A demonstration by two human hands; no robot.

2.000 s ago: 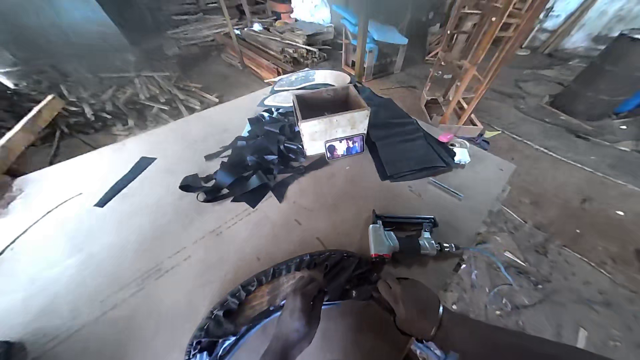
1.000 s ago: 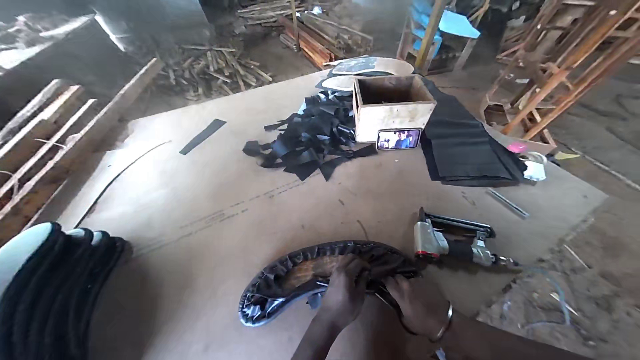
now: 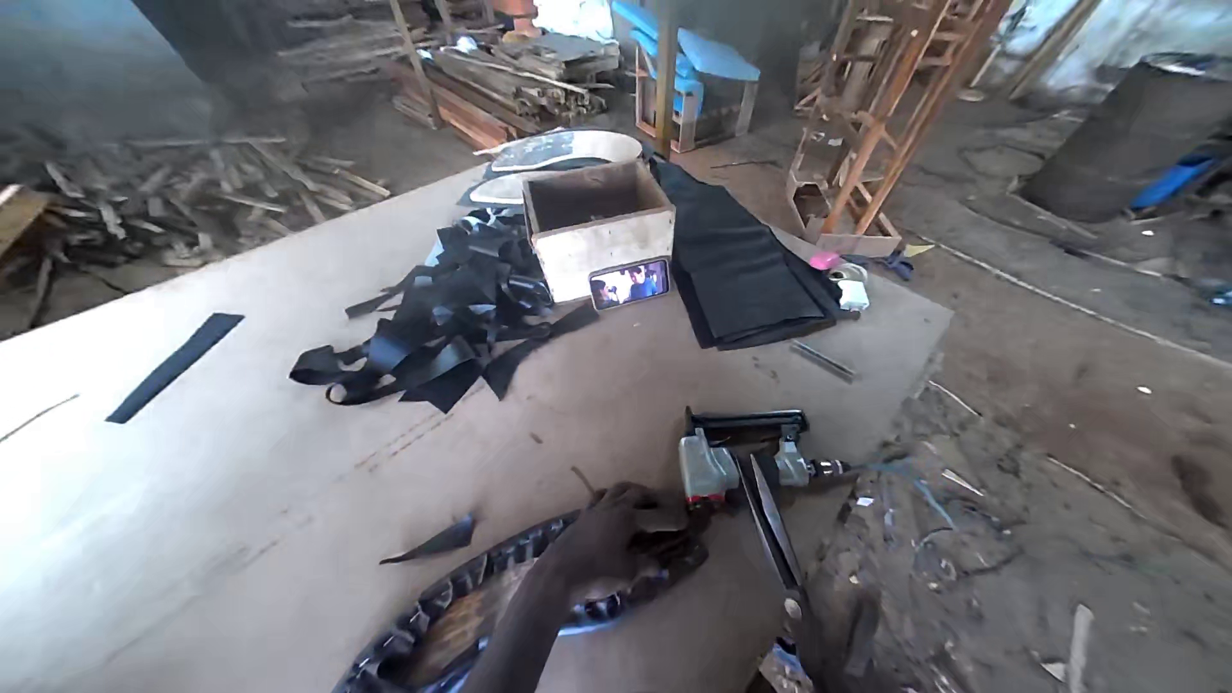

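Note:
A curved panel [image 3: 462,616] with gathered black fabric around its rim lies at the bottom centre, wood showing inside. My left hand [image 3: 616,549] grips the black fabric at its right end. Scissors [image 3: 773,529] with slightly parted blades point up and away beside it, held in my right hand [image 3: 818,645], which is mostly dark and cut off at the lower edge. Just beyond the blades, partly covered by them, a pneumatic stapler [image 3: 710,465] lies on its side. A pointed black fabric scrap [image 3: 438,541] rests left of my left hand.
On the brown tabletop [image 3: 318,433] are a pile of black strips [image 3: 433,318], a wooden box [image 3: 602,226] with a phone [image 3: 630,284] against it, folded black fabric [image 3: 746,269], a metal rod [image 3: 821,360] and a single strip [image 3: 178,366]. A wooden frame [image 3: 876,125] stands behind.
Both hands were on the panel earlier; my right hand is now off it, with scissors in it. A small black scrap now lies left of my left hand. The view has swung.

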